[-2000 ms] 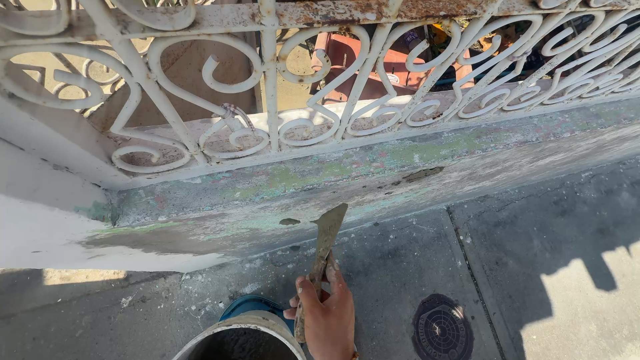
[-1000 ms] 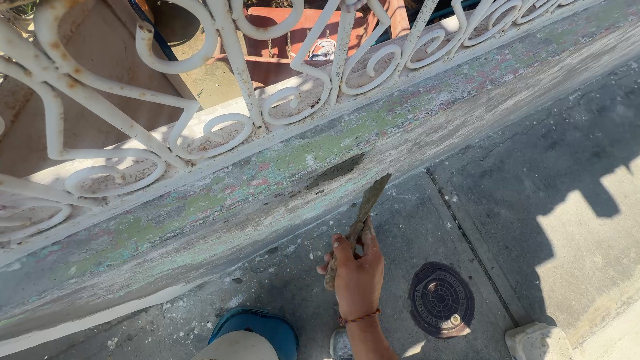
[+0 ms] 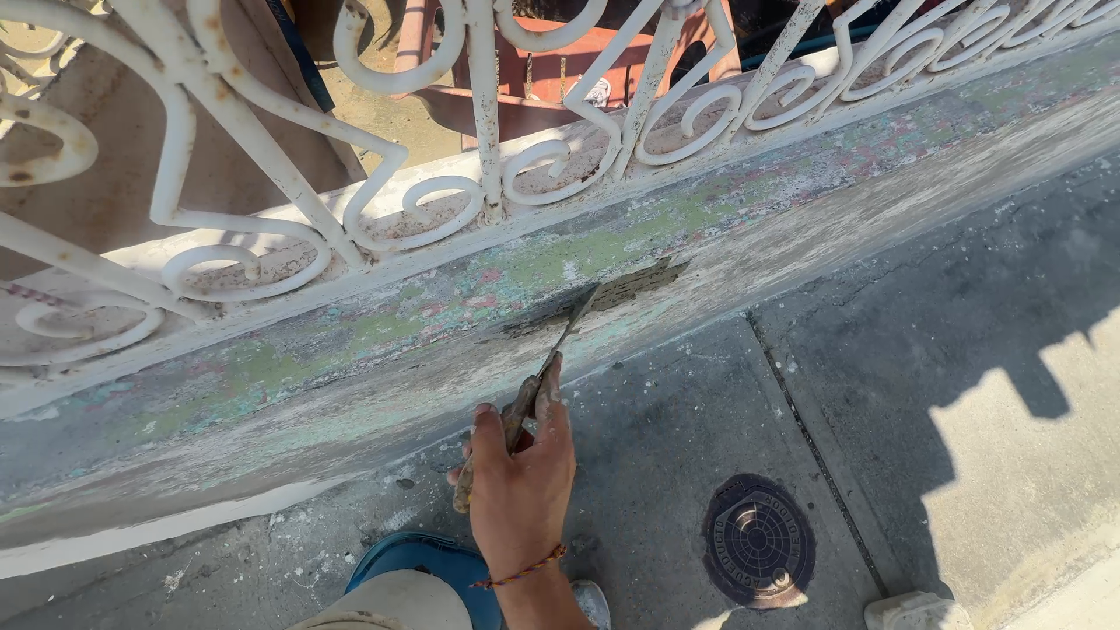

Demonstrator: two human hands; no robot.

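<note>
One hand is in view at the lower middle. It looks like my right hand [image 3: 523, 481], with a woven bracelet at the wrist, closed around the handle of a putty knife [image 3: 567, 337]. The blade's tip touches the outer face of the low wall [image 3: 394, 385], at a dark patch of wet mortar [image 3: 634, 284] just under the wall's top edge. Old green, pink and grey paint shows along that edge. My left hand is not visible.
White scrolled metal railing [image 3: 484, 105] with rust spots stands on the wall. A pale bucket [image 3: 394, 604] and a blue container [image 3: 420, 551] are at the bottom, near a shoe [image 3: 591, 604]. A round meter cover [image 3: 759, 541] lies in the pavement. Behind the railing sits a reddish plastic object [image 3: 560, 66].
The putty knife has moved from in front of the wall onto its face. The dark mortar patch there now looks longer and spread out. The view has shifted along the wall.
</note>
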